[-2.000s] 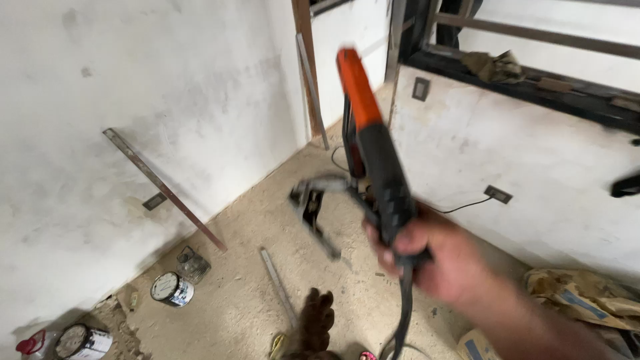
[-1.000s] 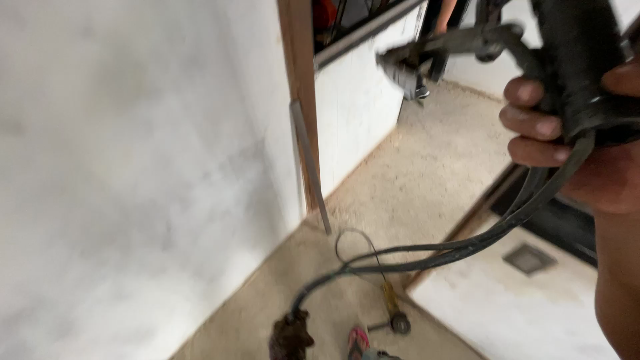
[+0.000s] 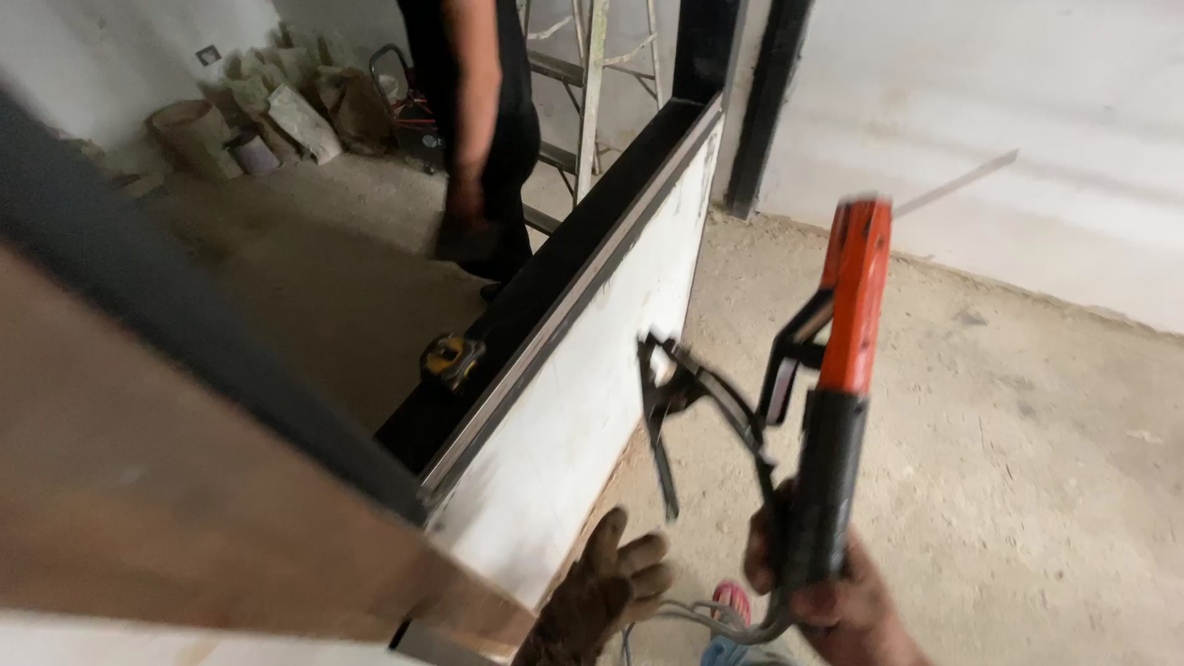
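Observation:
My right hand [image 3: 828, 587] is closed around the black handle of a welding electrode holder [image 3: 842, 398] with orange jaws, raised upright over the floor. A thin welding rod [image 3: 962, 180] sticks out from its tip. Left of the holder hangs a dark metal ground clamp [image 3: 673, 393], which appears to be carried by the same hand. Grey cables [image 3: 731, 629] run from the holder's base toward the left. My left hand [image 3: 606, 583], in a brown work glove, has its fingers apart and holds nothing, low beside the white half-wall.
A half-wall [image 3: 573, 407] with a black metal ledge crosses the view, a yellow tape measure [image 3: 451, 361] on it. Beyond stand another person [image 3: 481, 120], a stepladder [image 3: 592, 102] and sacks [image 3: 305, 125]. A brown frame [image 3: 185, 462] is close at left; concrete floor [image 3: 1017, 416] lies right.
The view has swung to the half-wall, ledge and another person. The electrode holder, partly cut off one second ago, is now fully in view, with a rod visible at its tip.

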